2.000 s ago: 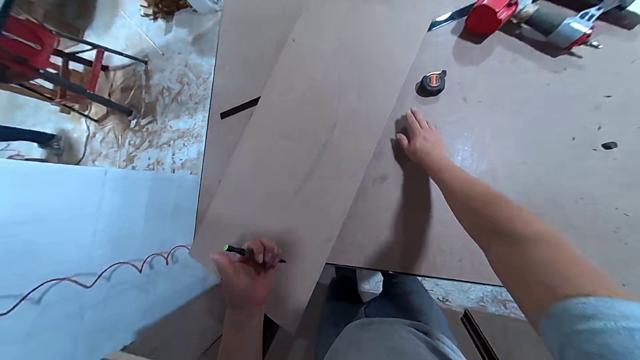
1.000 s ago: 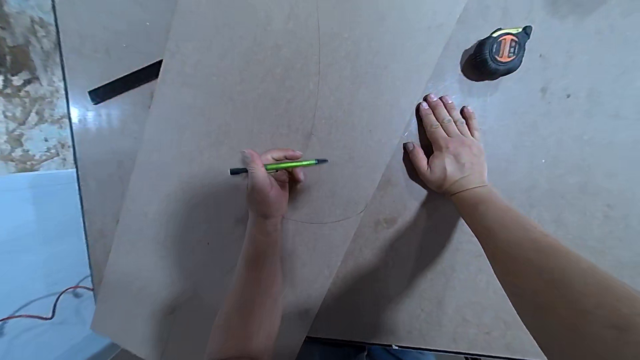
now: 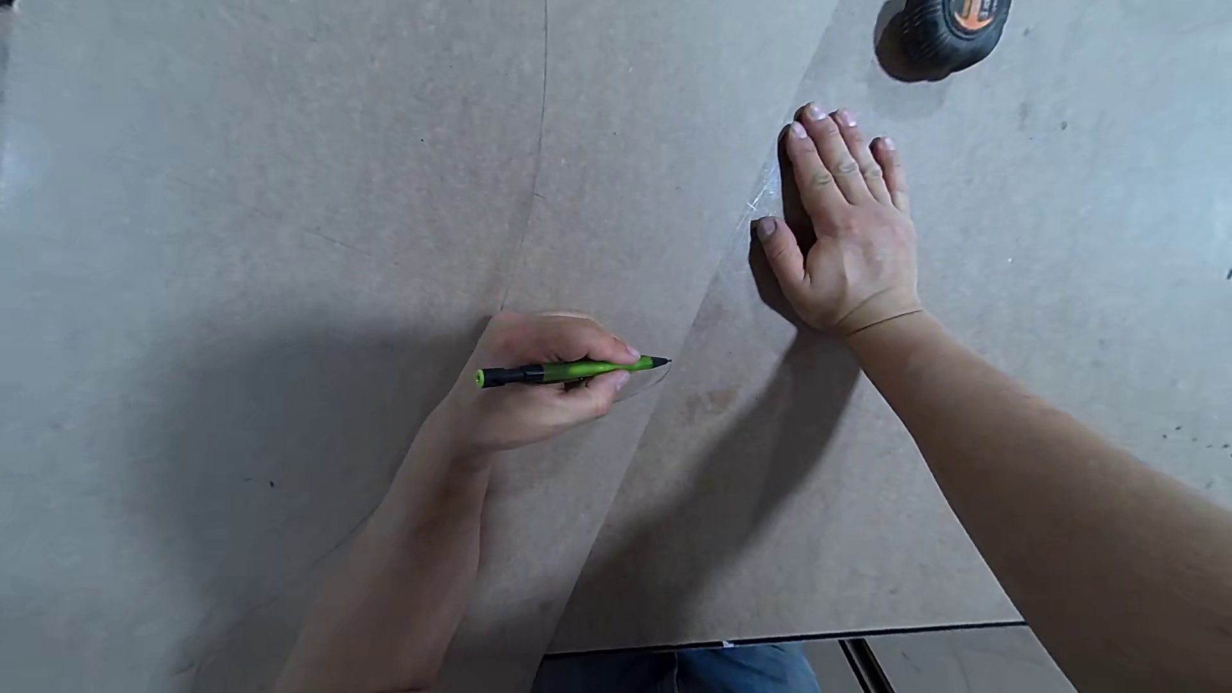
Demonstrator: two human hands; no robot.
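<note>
My left hand grips a green and black pencil or marking pen, its tip pointing right, close to the right edge of a long flat board. A thin curved line ends near the tip, and another long line runs up the board from beside my left hand. My right hand lies palm down on the brown work surface, fingers slightly spread and nothing held, just right of the board's edge. Above its fingertips sits a black tape measure with an orange mark, cut off by the top of the view.
The near edge of the work surface runs just in front of my jeans. Beyond it, at the bottom, a dark narrow strip is visible. Small dark specks lie on the surface at the right.
My left hand has moved with the pen to the board's right edge, and the pen tip is now near that edge. My right hand stays flat on the surface. The view has moved much closer.
</note>
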